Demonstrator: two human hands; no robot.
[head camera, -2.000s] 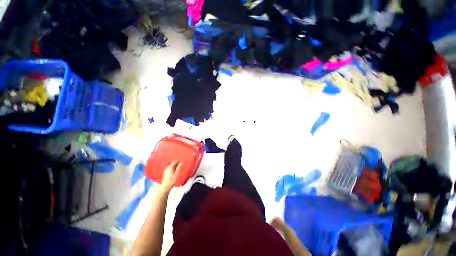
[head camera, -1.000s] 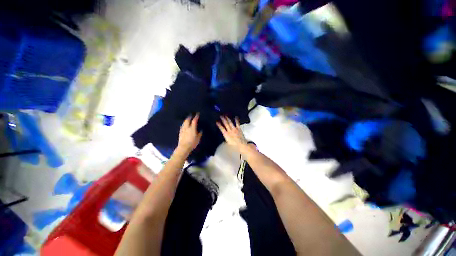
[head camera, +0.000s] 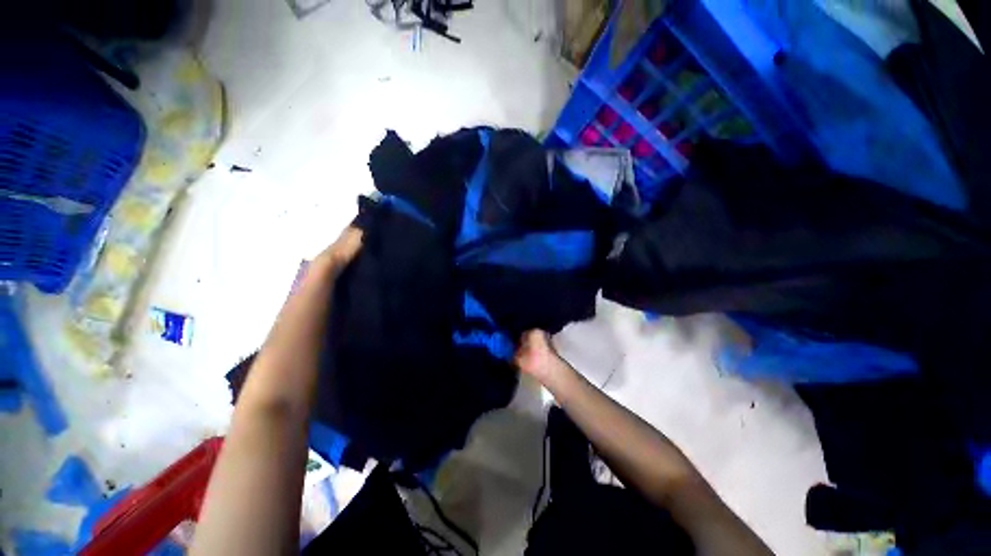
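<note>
A pile of black cut panels (head camera: 402, 315) lies in front of me, with blue strips (head camera: 527, 250) across and between its pieces. My left hand (head camera: 343, 248) is at the pile's upper left edge, its fingertips hidden by the black cloth. My right hand (head camera: 535, 354) is at the lower right edge of the pile beside a bunched blue strip, its fingers partly tucked at the cloth. Both hands seem to grip the pile's sides.
A blue basket (head camera: 65, 163) stands at the left, beside a cream-yellow patterned strip (head camera: 130, 250). Another blue basket (head camera: 750, 65) is at the upper right. Black cloth (head camera: 782, 234) spreads at the right. A red stool (head camera: 163, 500) is at the lower left. Blue scraps lie on the floor.
My hands have moved from lying flat on top of the black pile to its left and right sides. The view has come closer, and more blue strips show on the pile.
</note>
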